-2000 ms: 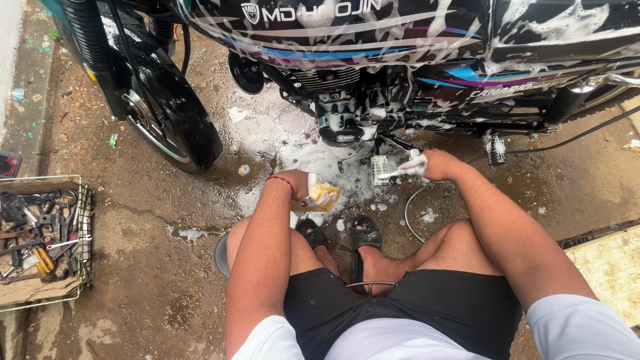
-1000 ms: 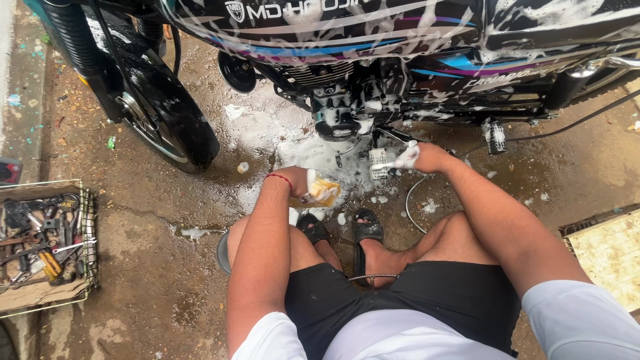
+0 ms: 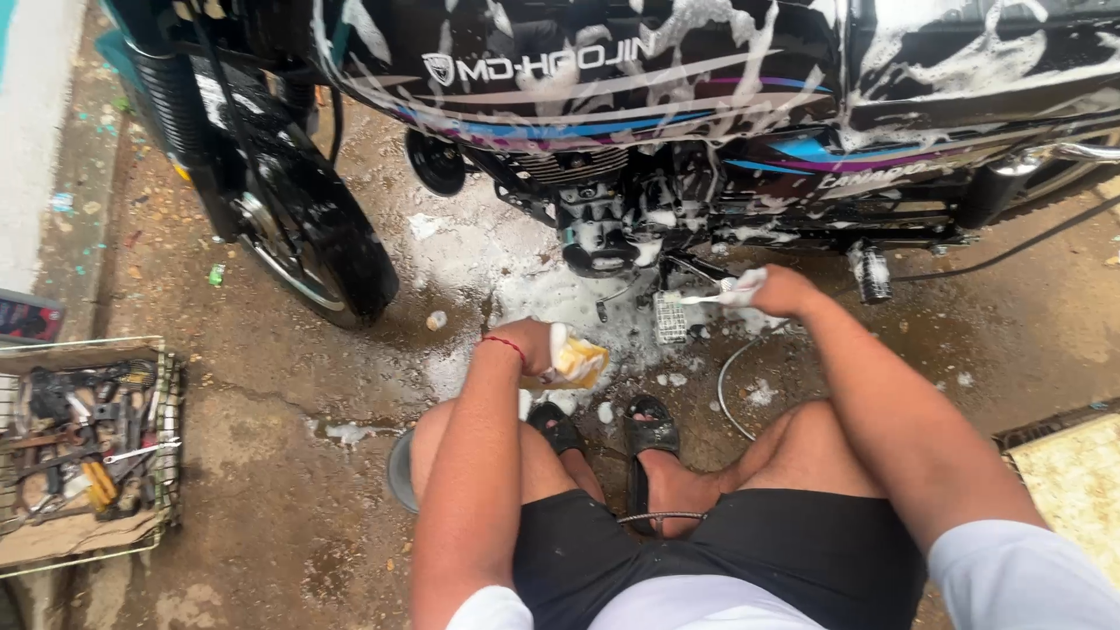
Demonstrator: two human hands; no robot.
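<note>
A motorcycle (image 3: 595,79) with a black tank and blue and purple stripes stands across the top, streaked with white foam. My left hand (image 3: 529,347) is closed around a foamy yellow sponge (image 3: 577,361) above the wet ground, below the engine (image 3: 595,219). Foam covers part of my right hand (image 3: 774,291), which holds a slim white-handled brush (image 3: 704,299). The brush's tip is at the ribbed footrest or pedal (image 3: 671,317), also foamy; whether they touch is hard to tell. Another foamy foot peg (image 3: 869,273) sticks out farther right.
A wire basket (image 3: 166,437) of hand tools, lined with cardboard, sits at the left. The front wheel (image 3: 350,262) is at upper left. Foam and water lie on the concrete (image 3: 289,455). A dark hose or cable (image 3: 1006,254) runs at right, near a pale slab (image 3: 1067,481).
</note>
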